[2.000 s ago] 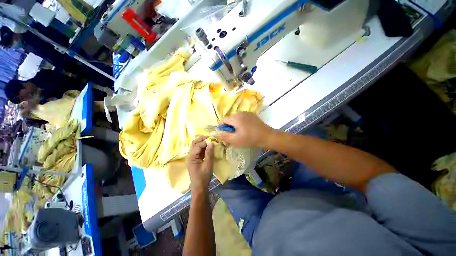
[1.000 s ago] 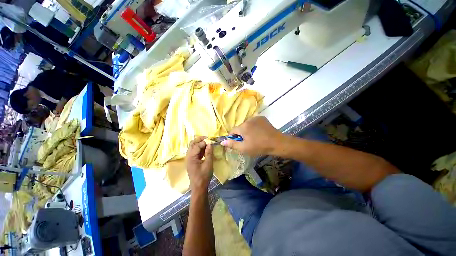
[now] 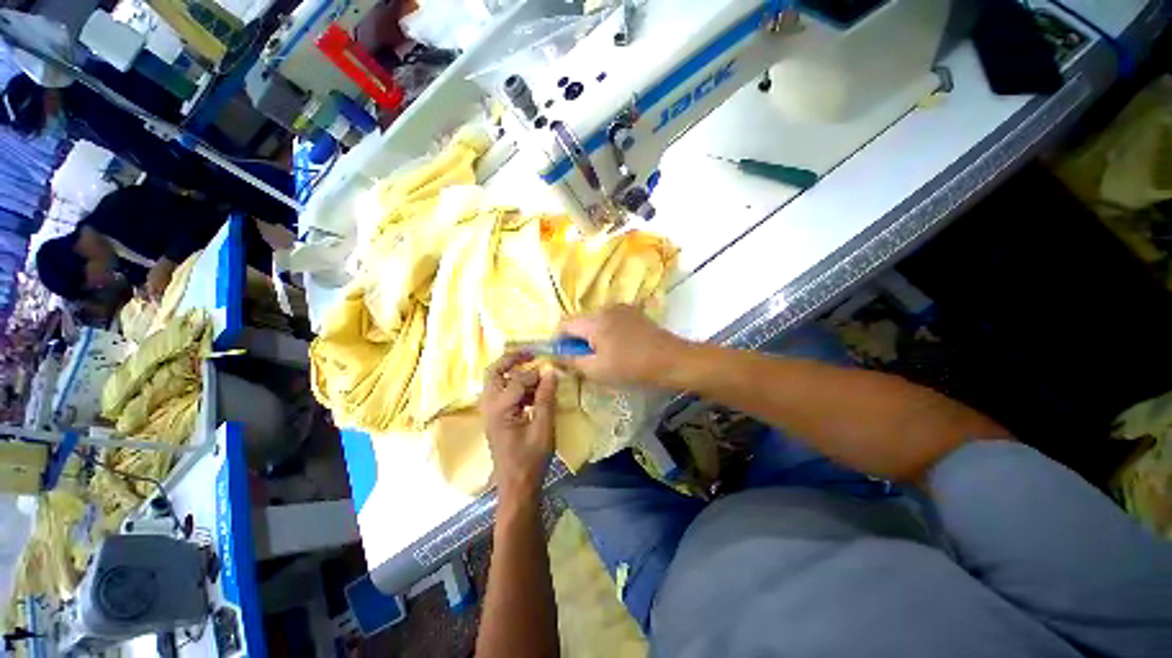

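A crumpled yellow garment point(image 3: 450, 289) lies on the sewing table below the machine head, with a whitish speckled patch point(image 3: 617, 418) at its near edge. My left hand point(image 3: 519, 414) pinches a bit of the yellow cloth between its fingertips. My right hand point(image 3: 620, 347) holds blue-handled thread snips point(image 3: 566, 346), their blades pointing left just above my left fingertips. Whether the blades are closed is too blurred to tell. The cloth between the fingers is partly hidden.
The white JACK sewing machine point(image 3: 694, 97) stands behind the garment. A green-handled tool point(image 3: 776, 171) lies on the table to its right. A measuring strip point(image 3: 823, 285) runs along the near edge. Another person point(image 3: 109, 251) sits at the left with yellow cloth.
My right hand and the snips have moved slightly left and up over my left fingertips. The left hand has shifted slightly right. The person at the left has moved.
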